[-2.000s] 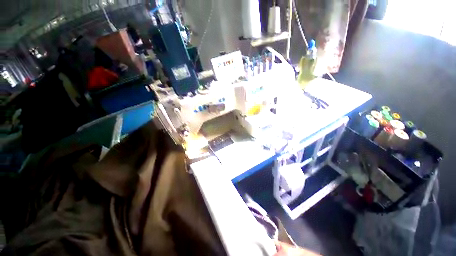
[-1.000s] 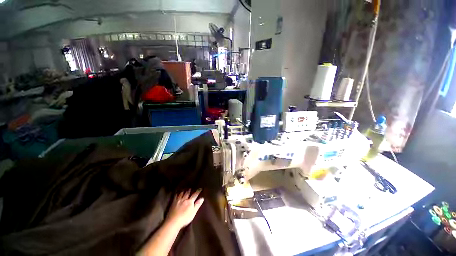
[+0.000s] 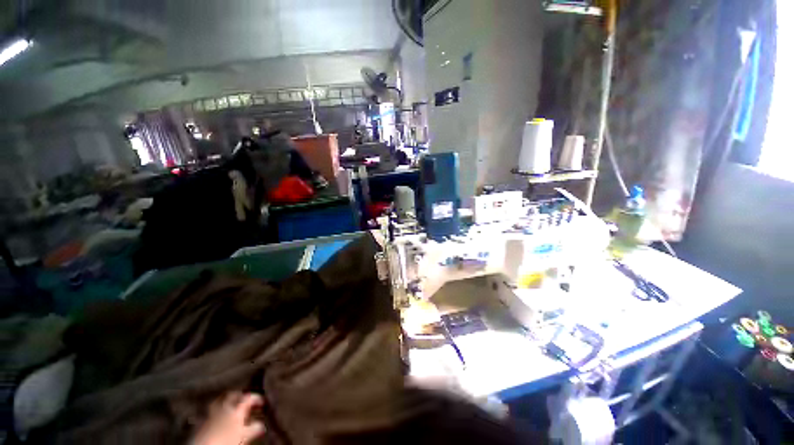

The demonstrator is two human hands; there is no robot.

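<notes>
Brown fabric [image 3: 339,374] lies in wide folds over the left and front of the work place, left of the sewing machine [image 3: 522,252]. Its lower right part reaches across the table's front edge. My left hand [image 3: 233,421] is blurred and cut off by the bottom edge. It is at the fabric, with fingers bent; whether it grips the cloth is unclear. My right hand cannot be made out. The lit needle area [image 3: 421,316] is at the machine's left end, just right of the fabric. A dark flat plate [image 3: 463,324] lies beside it.
A blue upright unit [image 3: 440,195] stands behind the machine. Thread cones [image 3: 538,146] stand on the rear stand. Dark scissors [image 3: 642,285] and a yellowish bottle [image 3: 629,217] are at the table's right. Coloured spools [image 3: 766,339] are at far right. A pale cloth [image 3: 43,395] lies at far left.
The view has swung left and up since the first frame. My left hand, spread on the fabric a second ago, is now lower and further left. Brown fabric now reaches further right along the front.
</notes>
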